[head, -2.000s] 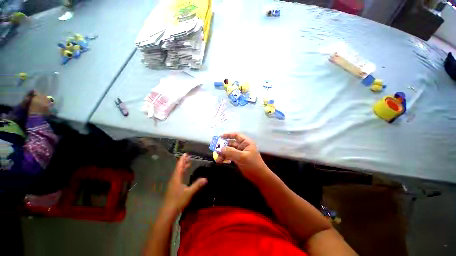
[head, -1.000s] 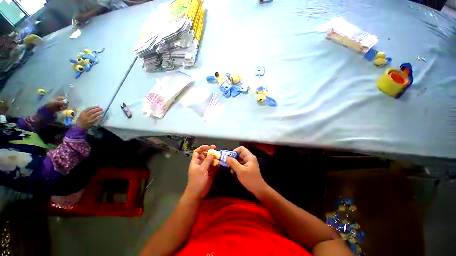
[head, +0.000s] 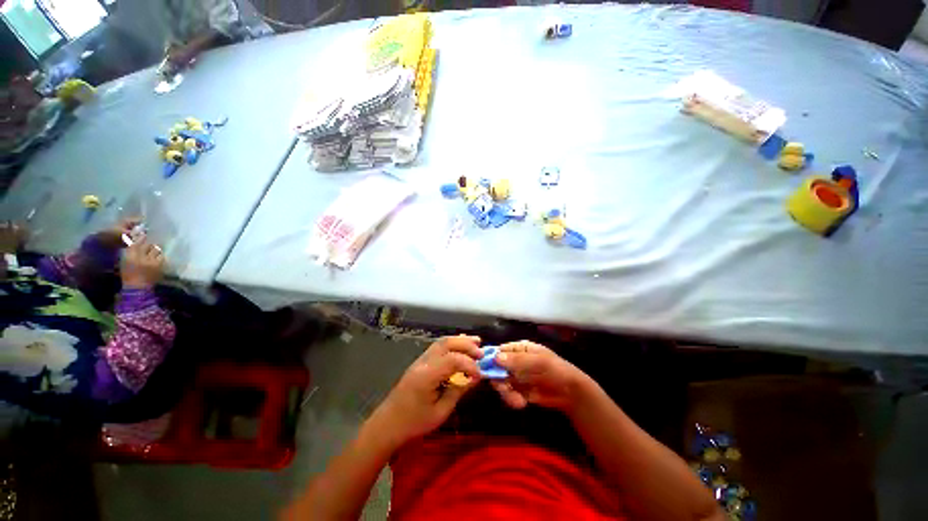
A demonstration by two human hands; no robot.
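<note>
A small blue-and-yellow toy [head: 493, 362] is held between both hands in front of my lap, below the table edge. My left hand [head: 438, 379] grips its yellow end, which shows under the fingers. My right hand [head: 539, 372] grips its blue part. The fingers hide much of the toy. A small pile of similar toys [head: 488, 204] lies on the table ahead, with one more toy [head: 562, 231] to its right and a small flat card [head: 549, 176] behind it. A stack of clear polybags with pink-red print [head: 356, 217] lies left of the pile.
Thick yellow-printed stack [head: 368, 112] at the back left. Tape roll [head: 819, 204] and pale bag bundle [head: 731, 108] at right. Brown carton [head: 804, 438] with bagged toys [head: 725, 473] low right. Another person's hands [head: 140, 259] work at left, above a red stool [head: 285, 412].
Both hands now work closer together on the toy; two seconds ago only my right hand held it. The blue part is now mostly covered. The camera view has shifted slightly.
</note>
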